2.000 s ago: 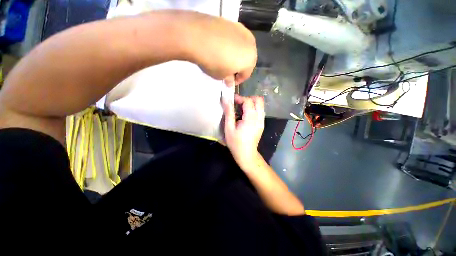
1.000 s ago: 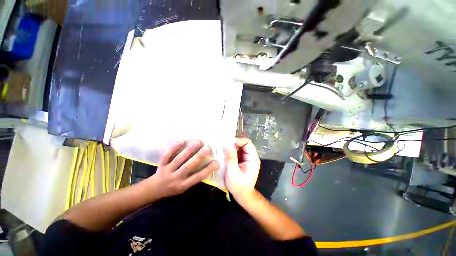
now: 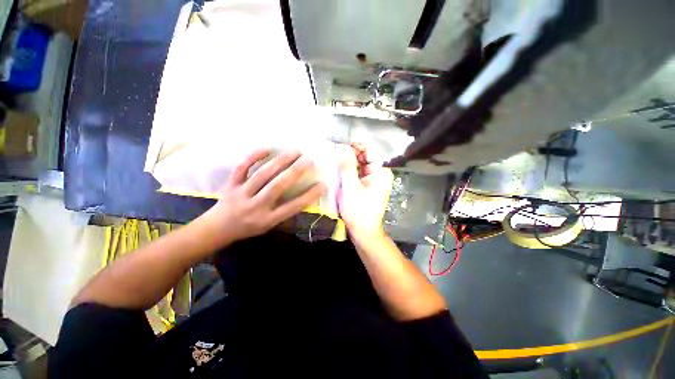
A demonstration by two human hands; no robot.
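Note:
The cream cover piece lies on the dark tabletop, its right side at the sewing machine head. My left hand lies on the lower part of the cover with fingers spread, pressing it down. My right hand pinches the cover's lower right edge between thumb and fingers, just below the machine's needle area. The needle and presser foot are hidden by glare and the head. A yellow edge and loose thread show at the cover's bottom corner.
A stack of cover pieces with yellow edges hangs at the left below the dark tabletop. A tape roll, black wires and a red loop are at the right. A blue object is at the far left.
My left hand has come down from across the cover onto its lower part. The cover and both hands have since moved up the picture to the machine, whose head now looms larger.

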